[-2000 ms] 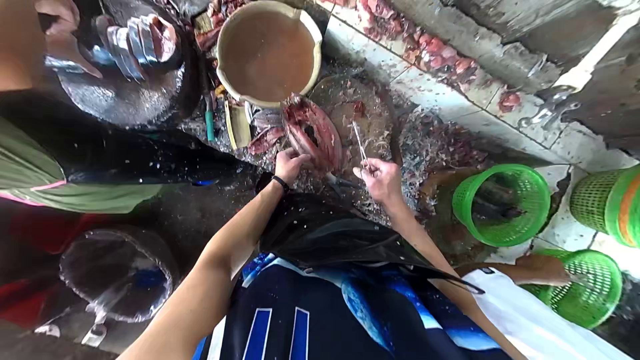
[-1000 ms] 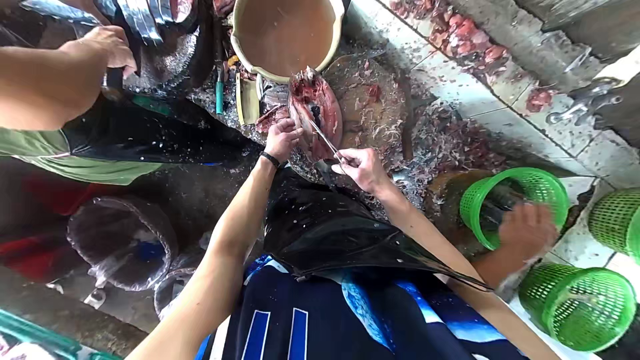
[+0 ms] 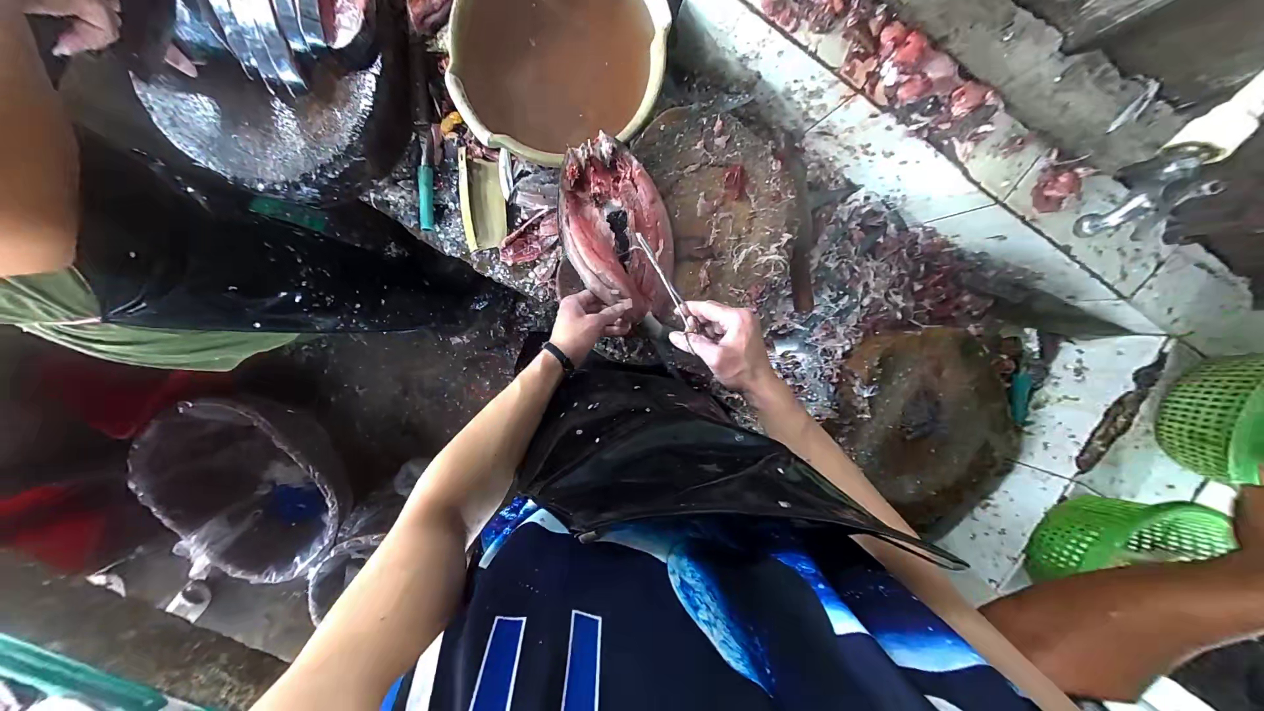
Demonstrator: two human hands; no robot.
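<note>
An opened fish (image 3: 647,212), pink and red inside with a dark patch in its cavity, lies at the left edge of a round wooden chopping block (image 3: 736,197). My left hand (image 3: 588,324), with a black band at the wrist, grips the near end of the fish. In my right hand (image 3: 723,341) is a thin metal tool (image 3: 659,272), its tip at the open cavity; its exact kind cannot be told. A basin of cloudy brown water (image 3: 456,94) stands just beyond the fish.
Scraps and scales (image 3: 889,267) cover the surface at right. A second round block (image 3: 923,425), green plastic baskets (image 3: 1062,538) and a metal tap (image 3: 1136,202) are farther right. At left, a co-worker stands by cut silvery fish (image 3: 262,39). Lined bins (image 3: 336,494) sit lower left. Another person's arm enters lower right.
Both hands stay at the fish, the tool still in my right hand. The other person's hand has left the green basket that stood at right; that basket no longer shows there, and the second block is exposed.
</note>
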